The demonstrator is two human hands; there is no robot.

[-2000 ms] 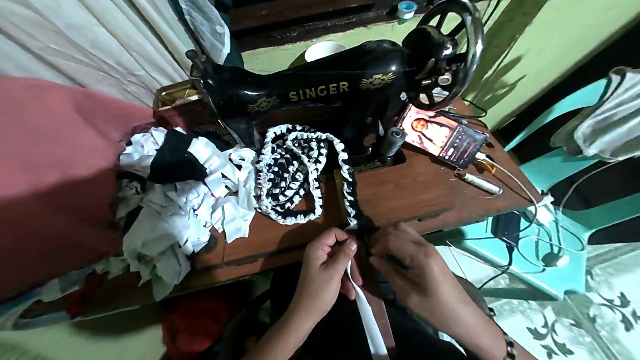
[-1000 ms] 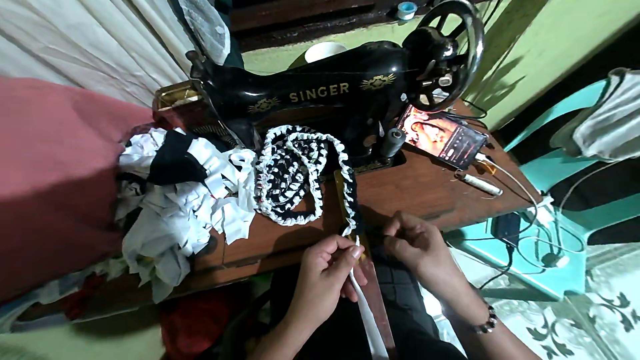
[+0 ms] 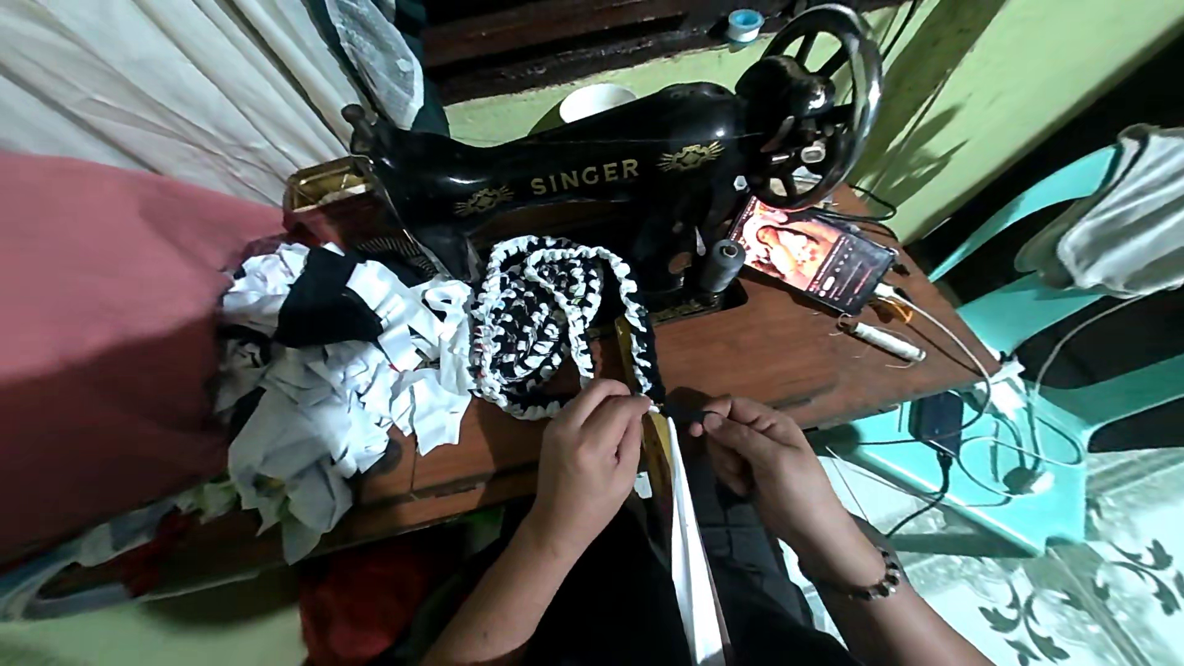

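Note:
My left hand (image 3: 597, 444) pinches the near end of a black and white braided fabric cord (image 3: 638, 324) at the table's front edge. To its right, my right hand (image 3: 754, 444) grips a black fabric strip (image 3: 683, 415) that runs to the same end of the cord. A long white fabric strip (image 3: 684, 536) hangs from there toward my lap, beside a yellowish flat strip (image 3: 658, 458). The rest of the cord lies coiled in front of a black Singer sewing machine (image 3: 592, 171). White cloth scraps (image 3: 342, 370) with a black piece (image 3: 328, 301) are heaped left of the coil.
Right of the machine, a thread spool (image 3: 721, 265), a lit phone (image 3: 814, 254) with a cable and a small white tube (image 3: 883, 340) rest on the wooden table (image 3: 768, 356). A turquoise plastic chair (image 3: 1045, 499) holds a black adapter (image 3: 936, 424). Red cloth (image 3: 120, 351) covers the left side.
My right hand has moved left, close to my left hand, and a black strip now shows stretched between them. My left hand stays at the cord's end.

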